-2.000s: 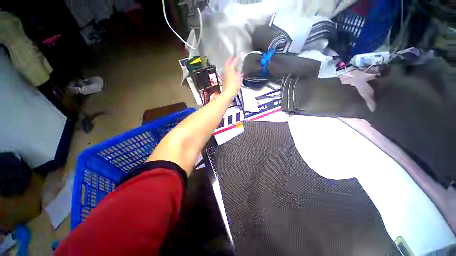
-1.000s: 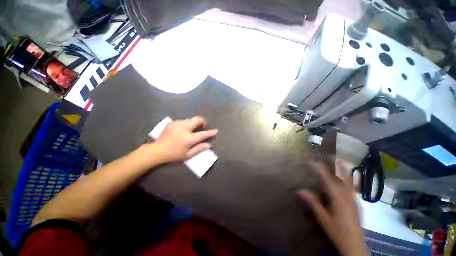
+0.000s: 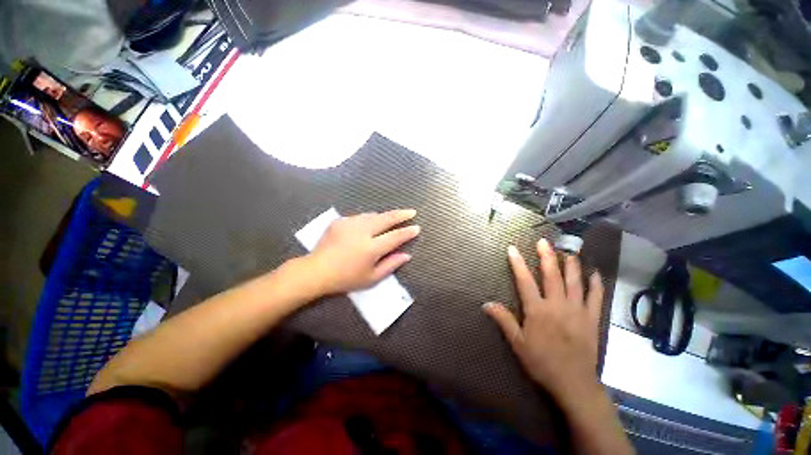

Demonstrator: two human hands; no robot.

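A large dark brown-grey garment panel (image 3: 267, 209) with a curved cut lies across the white table. A narrow white strip (image 3: 384, 307) lies slantwise on it. My left hand (image 3: 360, 253) rests over the middle of the strip, hiding that part; both strip ends show. My right hand (image 3: 553, 324) lies flat on the panel with fingers spread, holding nothing, its fingertips just below the presser foot and needle area (image 3: 494, 211). The sewing machine head (image 3: 614, 115) stands at the right, its lamp lighting the panel.
Black-handled scissors (image 3: 665, 307) lie right of the panel. A blue basket (image 3: 80, 311) stands at the left. A phone (image 3: 84, 124) lies at the far left. Folded dark pieces (image 3: 285, 18) lie at the far side. A ruler scale (image 3: 685, 431) runs along the near right edge.
From one second ago, my left hand and the white strip have shifted slightly right. My right hand has moved up and left onto the panel, towards the needle area.
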